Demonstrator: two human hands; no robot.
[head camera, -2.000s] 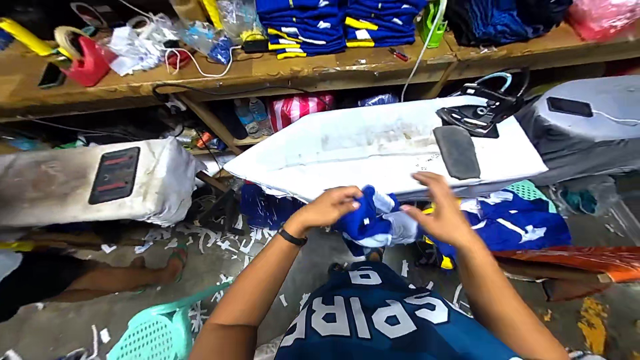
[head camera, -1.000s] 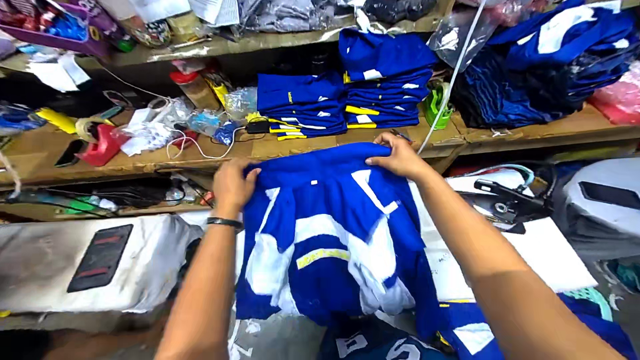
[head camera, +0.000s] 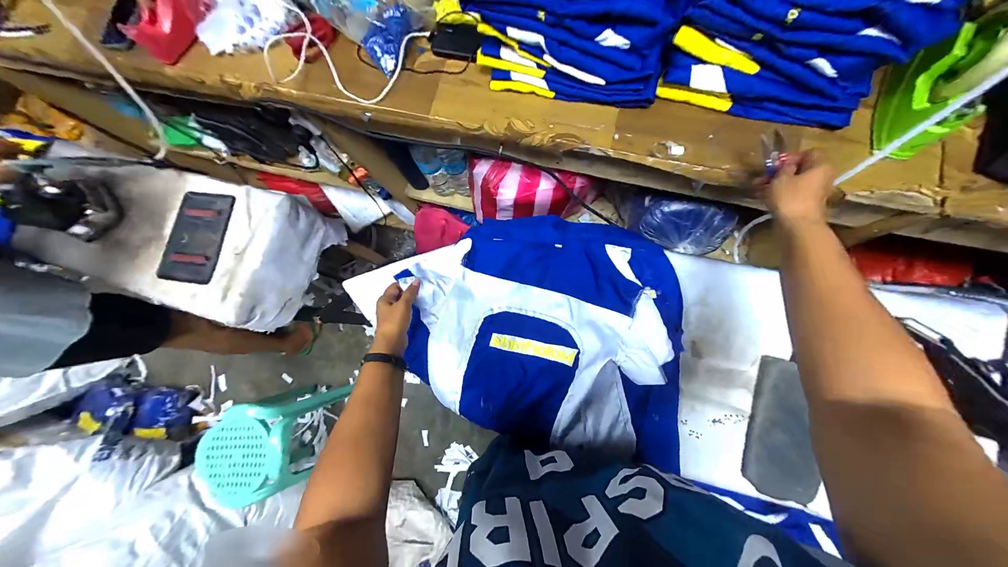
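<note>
A blue and white garment (head camera: 543, 268) with a yellow strip that bears writing lies over the white padded ironing board (head camera: 728, 315). At its left edge my left hand (head camera: 396, 311) pinches the white and blue cloth between thumb and fingers. My right hand (head camera: 799, 185) reaches to the wooden shelf's front edge and grips small thread snippers (head camera: 773, 157) with a red part, slightly blurred. Behind the snippers, folded blue garments (head camera: 583, 47) with yellow and white parts sit in stacks. To the right of the garment, a dark grey flat pad (head camera: 781, 429) rests on the board.
The wooden shelf (head camera: 441, 98) runs across the front, with a white cord (head camera: 339, 87) and a green plastic item (head camera: 917, 102). Another padded board (head camera: 260, 260) is at left, near a person's leg (head camera: 236, 340). A green plastic stool (head camera: 236, 457) stands at lower left; a black iron is at right.
The garment, held up by both hands a second ago, now lies on the board. My right hand has left it and taken the snippers at the shelf. The view has shifted.
</note>
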